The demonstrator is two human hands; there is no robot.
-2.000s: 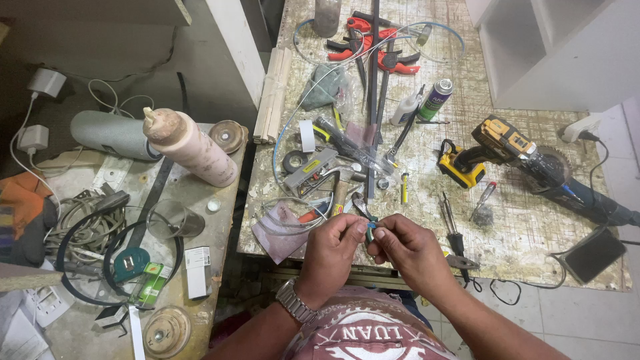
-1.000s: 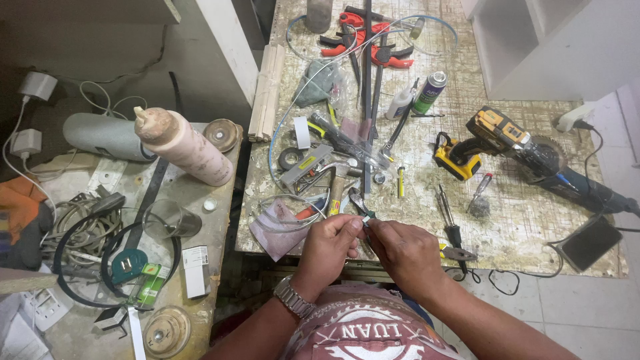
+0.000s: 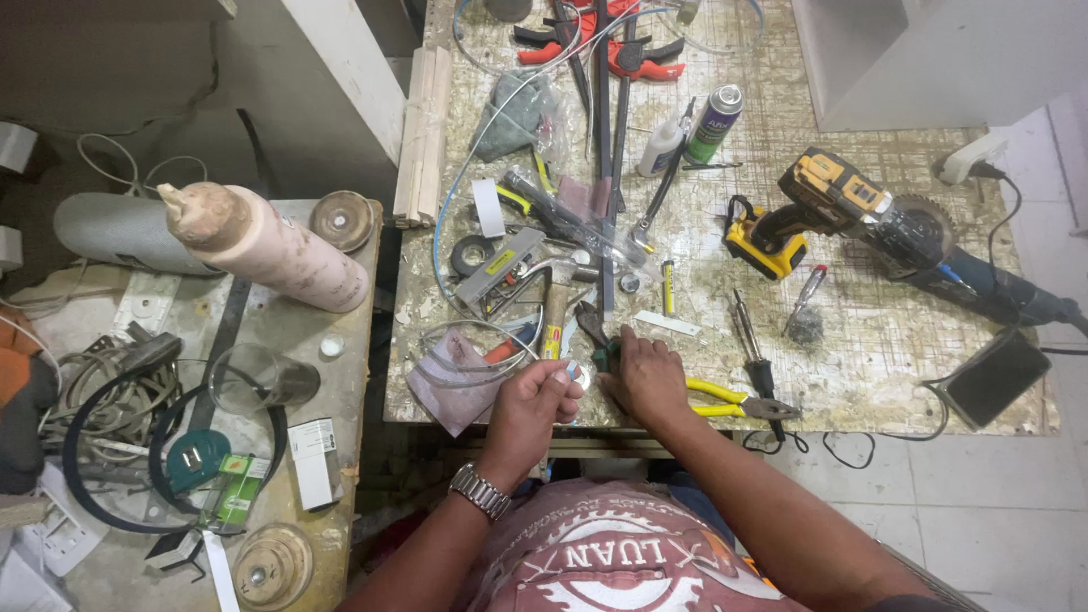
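Note:
My left hand (image 3: 534,398), with a metal watch at its wrist, pinches a small blue-and-white piece (image 3: 572,371) between thumb and fingers near the bench's front edge. My right hand (image 3: 650,374) lies palm down on the bench, over the green handles of a dark-jawed hand tool (image 3: 590,321); whether it grips them is hidden. Yellow-handled pliers (image 3: 738,403) lie right of that hand. A hammer with a wooden handle (image 3: 555,313) rests just above my left hand, beside a looped cable (image 3: 425,340) and a pinkish cloth or sandpaper piece (image 3: 455,382).
To the right lie a soldering iron (image 3: 748,340), a screwdriver (image 3: 807,293), a cordless drill (image 3: 765,238) and a grinder with a toothed blade (image 3: 960,263). Bar clamps (image 3: 629,59) and a spray can (image 3: 714,127) stand or lie farther back. A side table (image 3: 361,340) holds a pink bottle (image 3: 280,251).
My hands were together at the small blue piece; my right hand has moved away from it, down onto the bench over the green-handled tool. My left hand still holds the small piece.

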